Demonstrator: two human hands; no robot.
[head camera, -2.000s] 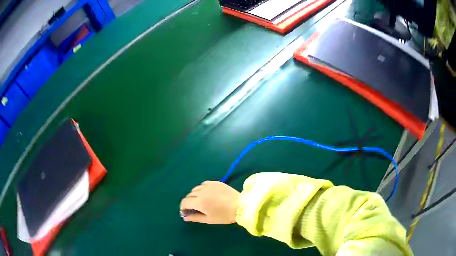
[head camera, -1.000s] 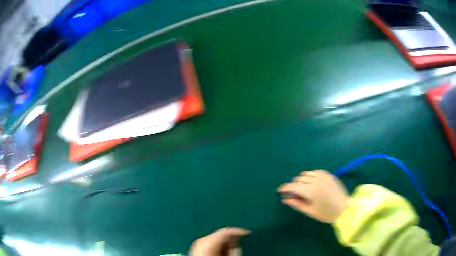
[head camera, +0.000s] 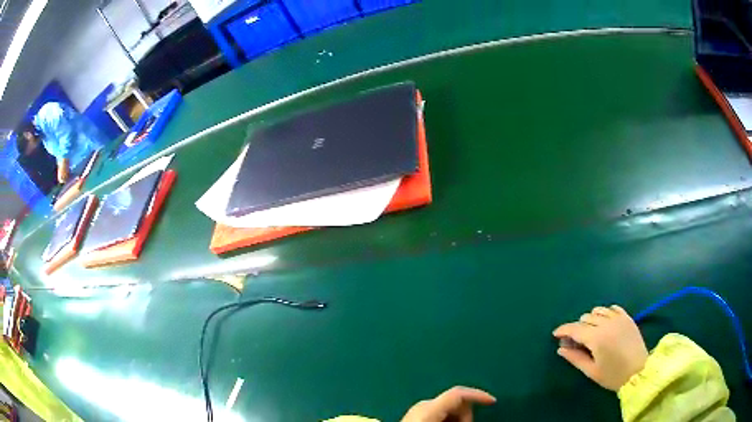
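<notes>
My right hand (head camera: 606, 346) is at the lower right, low over the green bench mat, with its fingers curled around the end of a blue network cable (head camera: 699, 292). The plug is hidden. The cable arcs out behind the hand to the right edge. My left hand (head camera: 449, 405) is cut off by the bottom edge; its visible fingers are apart and show nothing in them. A thin black power lead (head camera: 247, 303) lies on the mat at left, its plug end pointing right. A closed dark laptop (head camera: 330, 152) lies on a white sheet (head camera: 354, 208) and a red pad (head camera: 265, 239) beyond the hands.
More closed laptops on red pads (head camera: 124, 216) lie along the line at far left. An open laptop (head camera: 727, 49) is cut off at the upper right. A person in a light blue cap (head camera: 59, 128) is at far left. Blue bins (head camera: 262, 31) stand behind the bench. A white strip (head camera: 236, 391) lies at lower left.
The view has swung left, bringing the black lead and more laptops into sight. My left hand has come in at the bottom edge. My right hand still has the blue cable.
</notes>
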